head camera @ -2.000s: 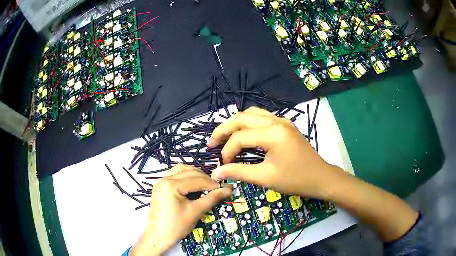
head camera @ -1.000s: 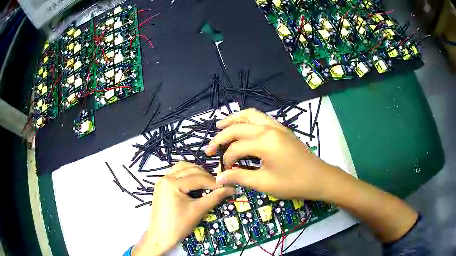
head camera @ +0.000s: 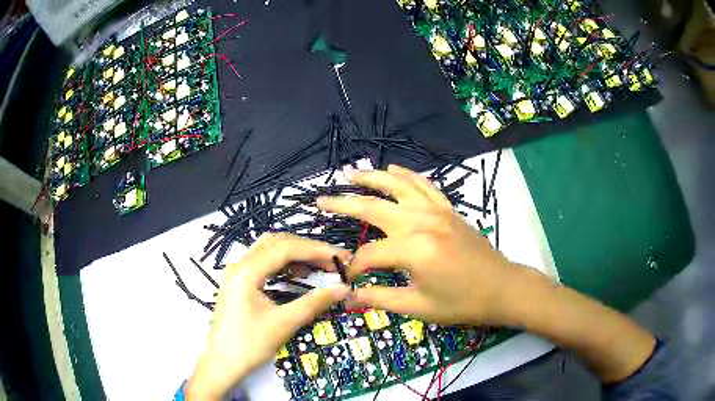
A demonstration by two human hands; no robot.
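Observation:
A populated board panel (head camera: 361,348) lies on the white sheet at the lower centre, with red and black wires at its near edge. My left hand (head camera: 263,305) is at its far left part, thumb and forefinger closed on a short black sleeve (head camera: 339,269). My right hand (head camera: 423,247) is beside it, its fingertips meeting the same spot, with a red wire showing between its fingers. The fingers hide how wire and sleeve meet, and whether my right fingers grip the wire. A loose pile of black sleeves (head camera: 243,223) lies just beyond my hands.
Board panels (head camera: 180,94) stand on the black mat (head camera: 274,94) at the left, with a single board unit (head camera: 129,193) near them. More panels (head camera: 509,59) lie at the right. A green-ended tool (head camera: 329,53) lies at the mat's middle. Green bench top (head camera: 611,211) shows at the right.
My left thumb and forefinger have spread into a wider loop, and the black sleeve now shows at their tips. My right fingers have opened out, and a red wire shows between them.

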